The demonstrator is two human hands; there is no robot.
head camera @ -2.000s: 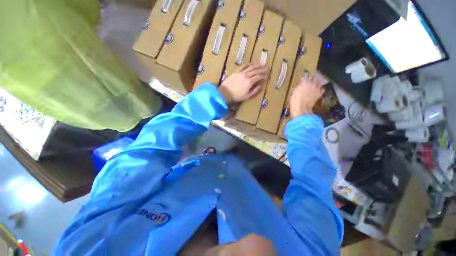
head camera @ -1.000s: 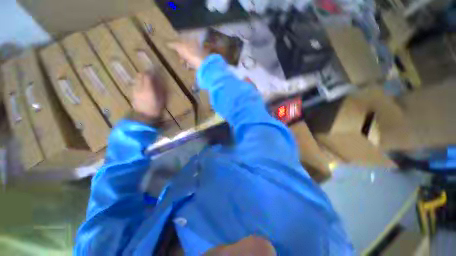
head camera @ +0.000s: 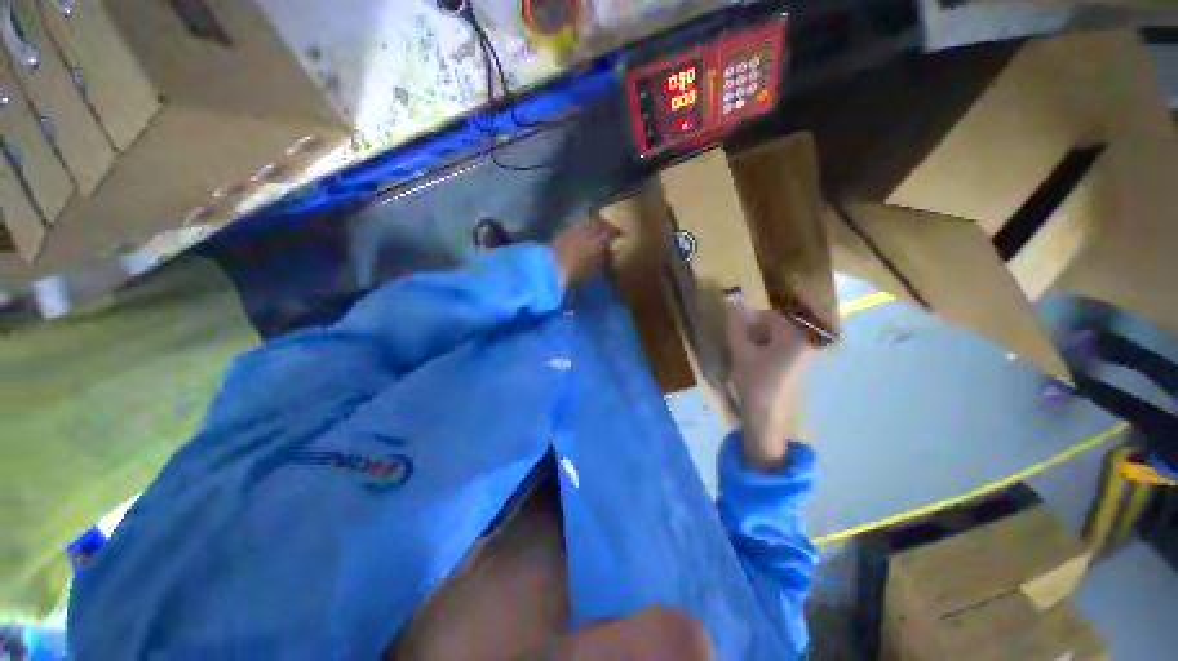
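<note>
A brown product box with a round dark seal and part of a pale handle stands in front of me, among open brown carton flaps. My right hand has its fingers curled at the box's near end, beside the handle; the exact grip is blurred. My left hand is at the edge of the brown panel on the left side; its fingertips are partly hidden, so its grip cannot be told.
More product boxes stand at the upper left on the bench. A red display with glowing digits is at the bench edge. An open master carton is at the right. Taped cartons and a yellow-black pallet jack are at the lower right.
The view has swung right, so the product box row now lies at the upper left. My hands have left that row and are at a box and flaps below the red display.
</note>
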